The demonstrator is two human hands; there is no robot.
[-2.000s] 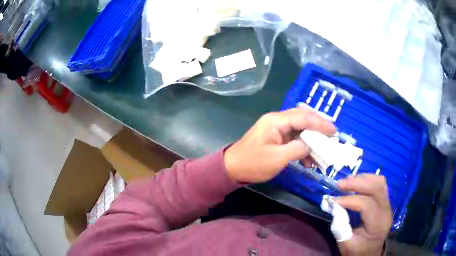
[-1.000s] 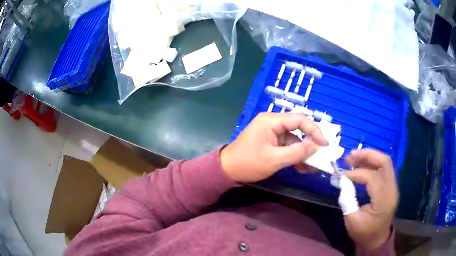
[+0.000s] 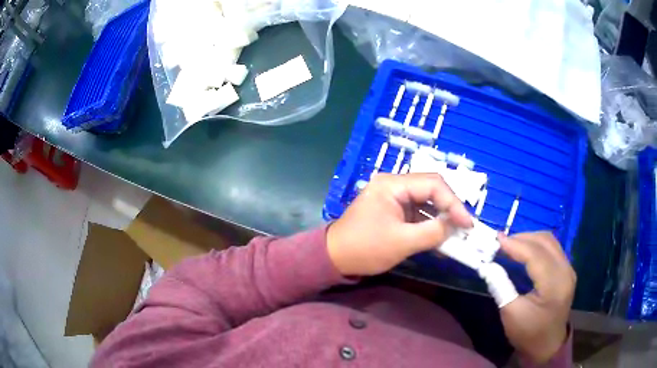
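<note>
My left hand (image 3: 392,223) holds a white housing (image 3: 468,244) between thumb and fingers over the near edge of the blue ribbed work tray (image 3: 533,147). My right hand (image 3: 537,287) grips the housing's right end with its fingertips. A white ribbed wrap (image 3: 498,284) shows on one finger of my right hand. Fine detail of the joint between the hands is too small to tell. In the tray, thin white rods with grey-white cylinders (image 3: 407,129) lie in rows at the left. Small white fittings (image 3: 461,180) lie heaped on them. A single rod (image 3: 512,215) lies further right.
An open clear bag of off-white blocks (image 3: 209,54) lies at back left, with stacked blue trays (image 3: 108,68) beyond it. A white sheet (image 3: 504,36) covers a poly bag behind the tray. A brown carton (image 3: 108,280) stands on the floor at left. Another blue tray (image 3: 645,244) shows at right.
My right hand has come in from the right and now meets the housing in my left hand. The whole view has shifted, so the bench and trays appear further left.
</note>
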